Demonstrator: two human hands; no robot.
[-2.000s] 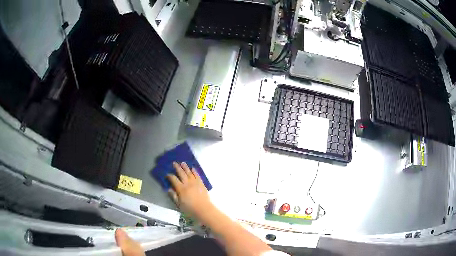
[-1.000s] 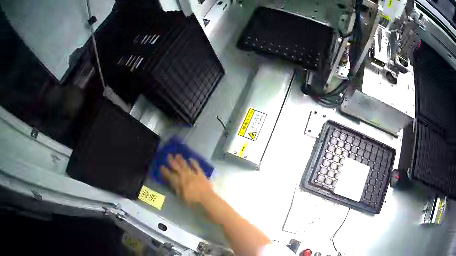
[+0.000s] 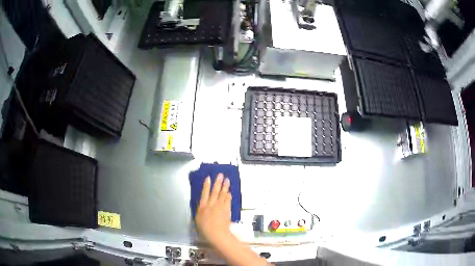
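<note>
My right hand (image 3: pixel 214 208) lies flat on a dark-blue cloth (image 3: pixel 234 193), fingers spread a little over it, pressing it on the bright metal deck (image 3: pixel 140 192). The cloth is left of and below the black pocketed tray with a white label (image 3: pixel 256 127), and left of the small button panel (image 3: pixel 284 226). My forearm comes in from the bottom edge. My left hand is not in view.
A silver box with a yellow warning label (image 3: pixel 179 98) stands behind the cloth. Black tray stacks (image 3: pixel 101 88) and a lower black tray (image 3: pixel 62 184) lie left. More trays (image 3: pixel 388 85) lie right. A machine head housing (image 3: pixel 299 62) stands at the back.
My right hand and the cloth have moved right across the deck, away from the lower left tray towards the button panel. The view has shifted. My left hand, partly visible earlier, is gone.
</note>
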